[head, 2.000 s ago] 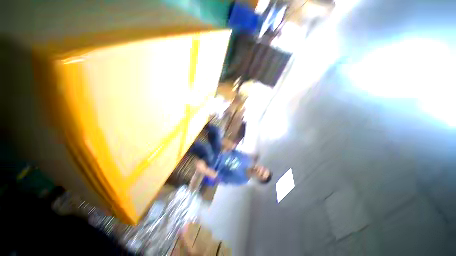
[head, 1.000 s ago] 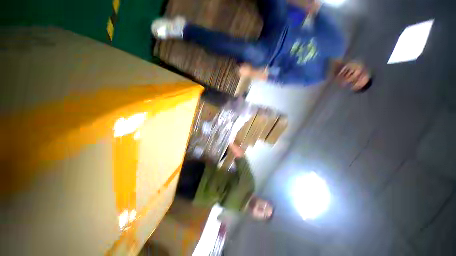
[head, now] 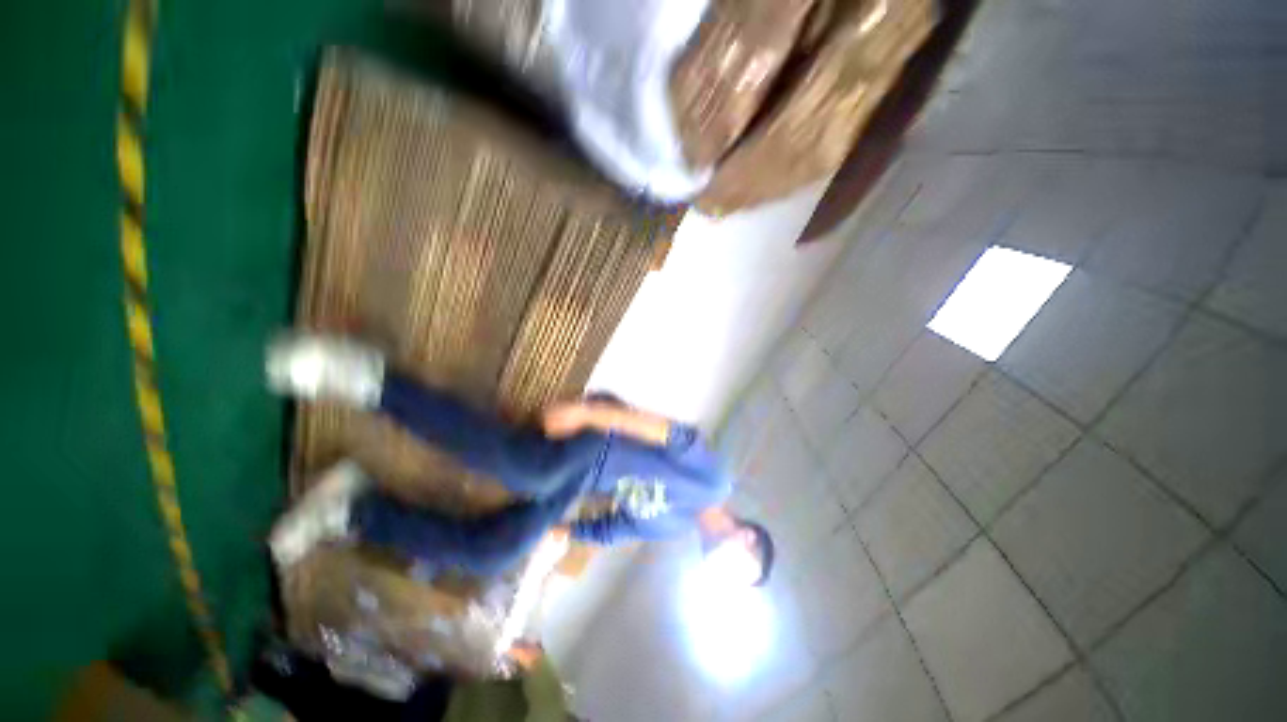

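Neither of my hands is in the picture. The view is turned on its side, with the floor at the left and the ceiling at the right. A large stack of flat brown cardboard (head: 438,240) stands on the green floor (head: 212,268). Brown goods in shiny clear film (head: 381,607) lie at the lower left, partly behind a person. More wrapped brown goods (head: 812,99) and a white sheet or bag (head: 621,85) show at the top, blurred.
A person in a blue top and jeans (head: 635,487) stands beside the cardboard stack. A green sleeve (head: 508,698) of another person shows at the bottom edge. Yellow-black tape (head: 141,325) runs along the floor. A ceiling light panel (head: 999,302) is at the right.
The large taped carton has left the view. More of the floor tape and cardboard stack shows. The person in blue appears lower, and the person in green is mostly cut off at the bottom.
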